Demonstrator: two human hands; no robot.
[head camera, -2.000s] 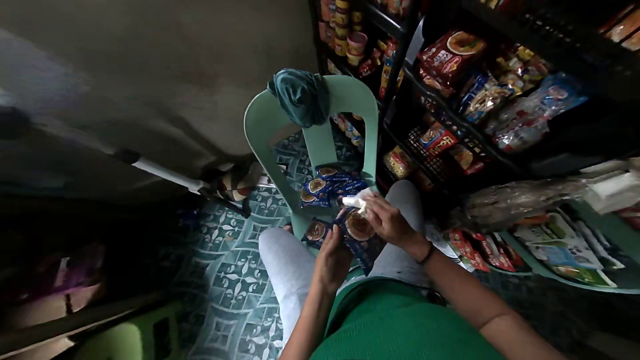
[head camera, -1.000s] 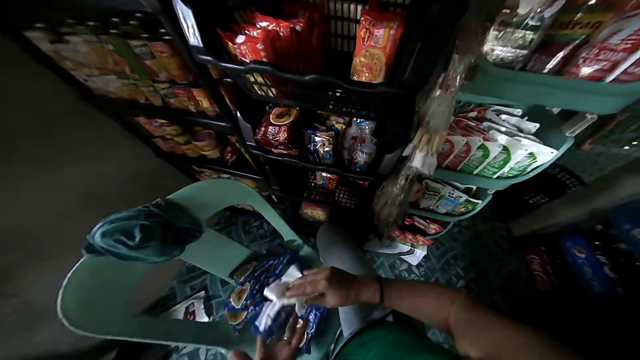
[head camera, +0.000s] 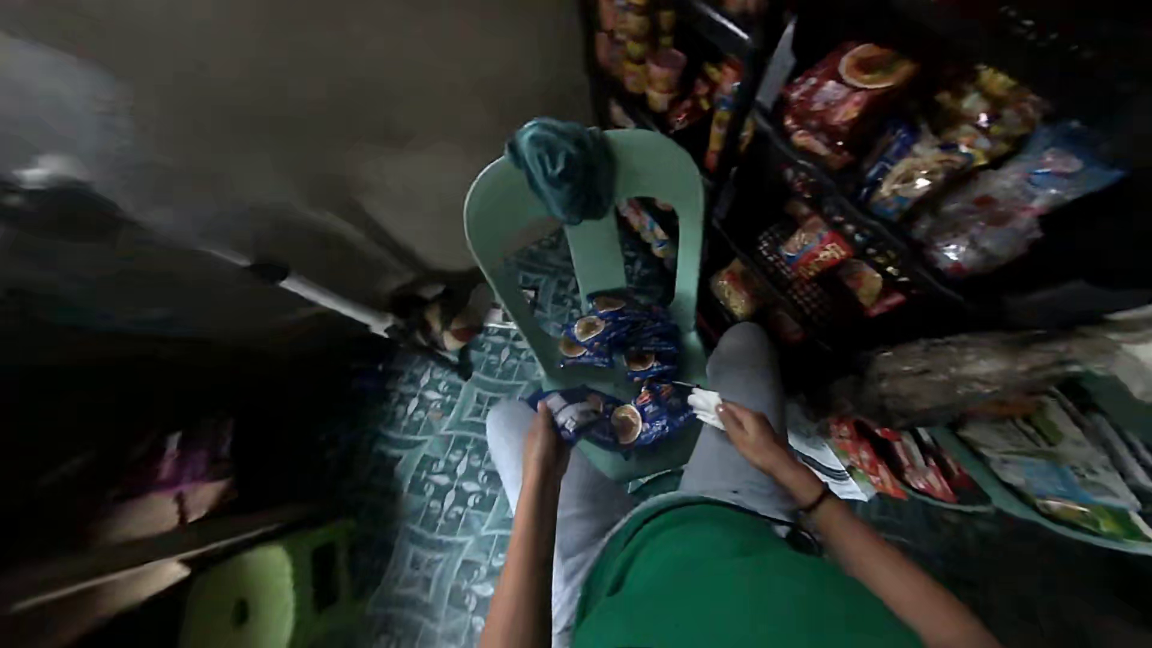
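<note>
On the seat of a light green plastic chair (head camera: 697, 193) lie several blue packets (head camera: 621, 328) with a round food picture. My left hand (head camera: 544, 443) grips the left end of a blue packet strip (head camera: 576, 412) that lies across the front of the seat. My right hand (head camera: 754, 434) pinches a crumpled white cloth or tissue (head camera: 706, 407) at the strip's right end. More blue packets (head camera: 661, 405) lie between my hands. A dark teal cloth (head camera: 562, 169) is draped over the chair's backrest.
Black racks of snack packs (head camera: 846, 99) stand at the upper right. A green tray with sachets (head camera: 999, 499) is at the lower right. A white pole (head camera: 333, 301) slants along the wall on the left. A lime green plastic object (head camera: 238, 594) is at the lower left.
My hands have moved apart; two seconds ago they were close together over a packet. The white cloth stays in my right hand. The view swung toward the racks and back.
</note>
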